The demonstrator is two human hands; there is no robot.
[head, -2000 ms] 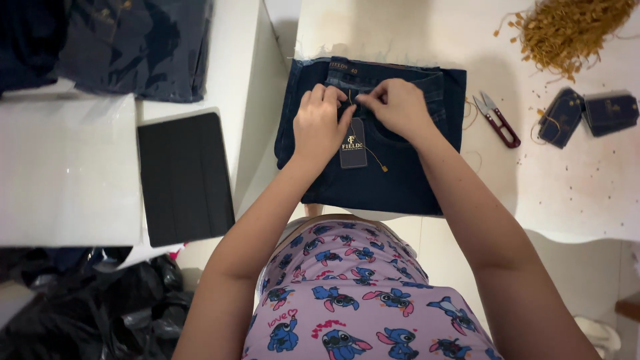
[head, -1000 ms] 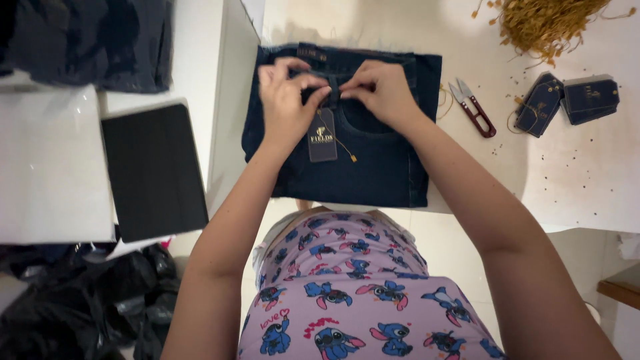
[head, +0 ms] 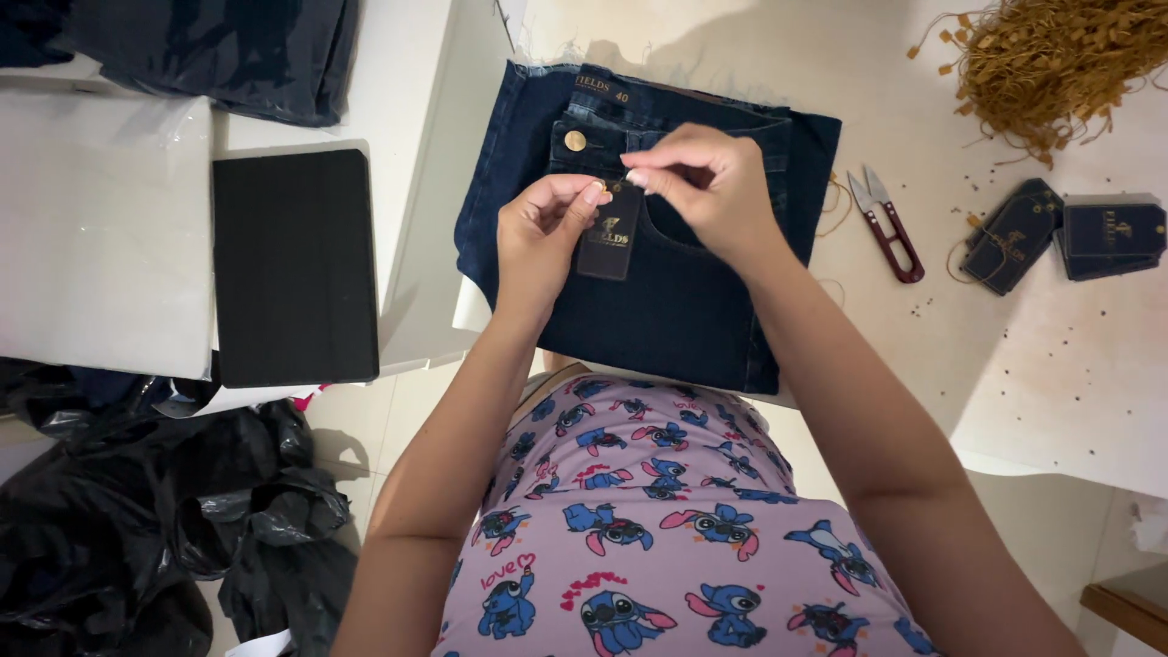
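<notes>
Folded dark blue jeans (head: 675,319) lie on the table before me, their waistband with a metal button (head: 575,140) toward the top. A dark hang tag (head: 609,246) with gold print rests on the denim, below my fingers. My left hand (head: 550,228) pinches thumb and forefinger at the tag's top left, on what looks like its thin string. Just right of it, above the tag's top edge, my right hand (head: 698,187) has thumb and forefinger close together; whether string is between them cannot be told.
Thread snips (head: 887,224) lie right of the jeans, near hang tags (head: 1011,237), another tag stack (head: 1111,235) and a heap of mustard tag strings (head: 1049,64). At left are a black tablet-like case (head: 295,269), clear plastic packaging (head: 100,228), bagged dark garments (head: 228,55) and black plastic bags (head: 109,511).
The waistband button, hidden by my hands before, now shows. My left hand has moved down to the tag's top, and my hands are slightly apart. The view has shifted.
</notes>
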